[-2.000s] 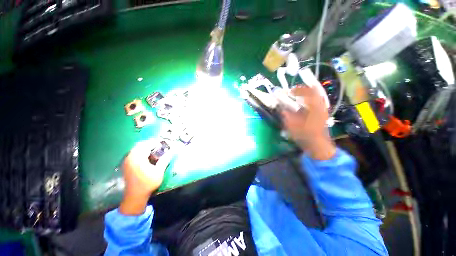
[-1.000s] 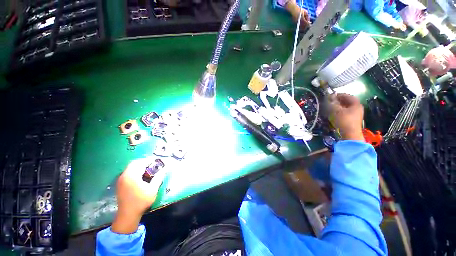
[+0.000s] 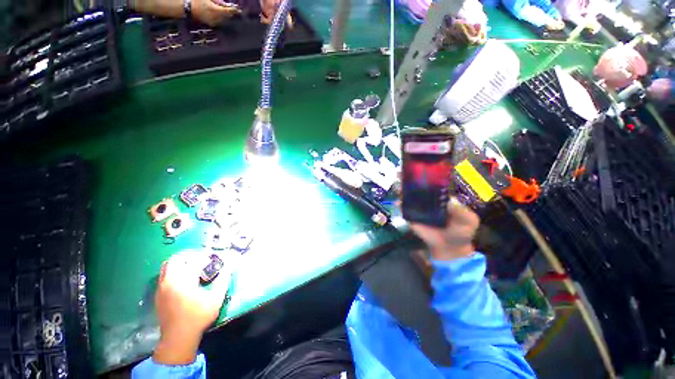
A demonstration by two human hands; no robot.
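My left hand [image 3: 185, 296] is at the lower left edge of the green mat and holds a small dark square module [image 3: 212, 268] between its fingers. My right hand [image 3: 450, 229] holds a smartphone [image 3: 427, 178] upright, its screen lit with a dark red picture. Two amber-faced housings [image 3: 162, 210] with dark centre holes lie left of several silver-white square modules [image 3: 194, 195]. Part of this cluster is washed out by the glare of the lamp [image 3: 261, 138].
A black blister tray [image 3: 44, 274] lies at the left. A black cylindrical tool [image 3: 355, 196], white clips [image 3: 379, 172], a yellowish bottle [image 3: 353, 123] and a white fan [image 3: 479, 81] stand or lie right of the lamp. Other people's hands [image 3: 211, 10] show at the top.
My right hand has gone from the items at the right, where it showed no phone, back towards the middle with the smartphone in it. My left hand still holds the module.
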